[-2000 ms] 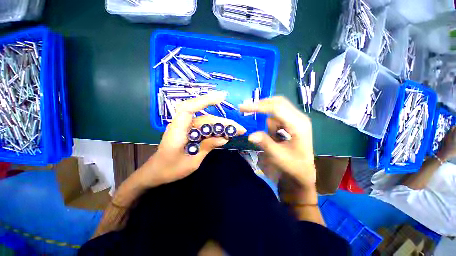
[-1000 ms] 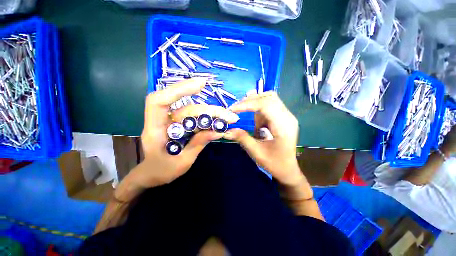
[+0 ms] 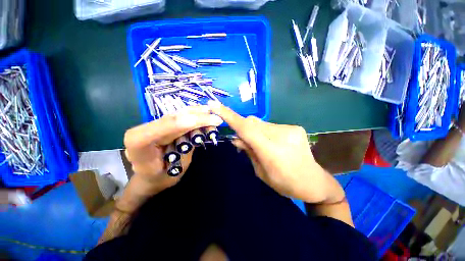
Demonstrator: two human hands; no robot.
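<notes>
My left hand (image 3: 153, 145) is closed around several dampers (image 3: 184, 147), seen end-on with dark round faces and pale centres. My right hand (image 3: 280, 155) is back-up beside it, its index fingertip against my left fingertips above the row. A thin piece shows by its thumb; whether the right hand grips it is unclear, and its palm is hidden. The near blue parts tray (image 3: 199, 24) lies just beyond, with loose dampers mostly at its left, a thin rod (image 3: 249, 51) and a white paper slip (image 3: 245, 92) at its right.
Fuller blue trays stand at the left (image 3: 51, 112) and right (image 3: 425, 136). A clear divided bin (image 3: 332, 46) and loose parts (image 3: 306, 53) are right of the near tray. Clear boxes (image 3: 120, 11) stand beyond. Another person's sleeve (image 3: 433, 163) is at far right. Cartons (image 3: 341, 153) are below the bench edge.
My right hand has turned from showing its curled fingers and a silver piece to back-up, with its index finger reaching over to my left fingertips. My left hand still holds the dampers, now tilted differently.
</notes>
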